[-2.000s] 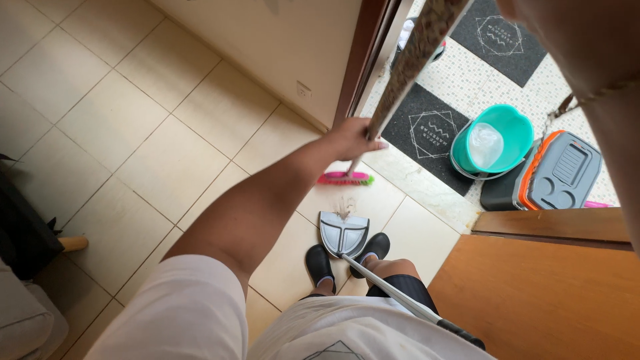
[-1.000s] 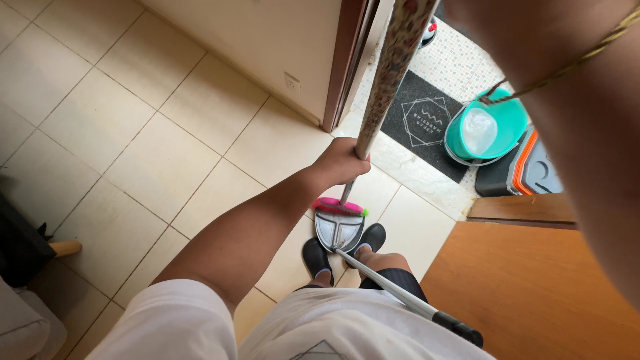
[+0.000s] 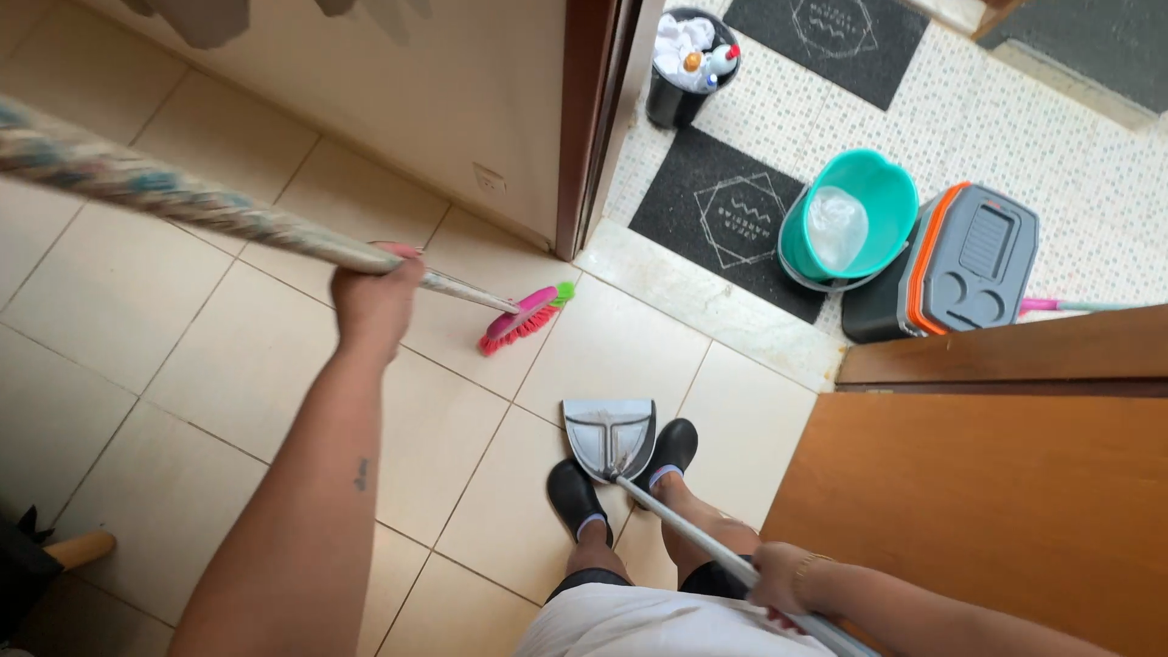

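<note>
My left hand (image 3: pixel 376 297) grips the patterned handle of a broom (image 3: pixel 522 315), whose pink and green head with red bristles rests on the floor tiles near the doorway. The upper handle runs out of view at the left. Around the pole of a grey long-handled dustpan (image 3: pixel 610 429) my right hand (image 3: pixel 783 579) is closed, in front of my white shirt. The pan lies on the tiles between my black clogs (image 3: pixel 577 500), with a little debris at its rear.
Past the marble threshold (image 3: pixel 712 306) stand a teal bucket (image 3: pixel 862 214), a grey and orange cooler (image 3: pixel 976 260) and a black bin (image 3: pixel 677 102). Dark mats (image 3: pixel 744 205) lie there. An orange-brown door (image 3: pixel 985 493) is at the right, a wooden leg (image 3: pixel 82 550) at the left.
The broom head has moved off the dustpan to the left, its handle now slanting toward the left. My right hand has come down onto the dustpan pole. The doorway shows more fully.
</note>
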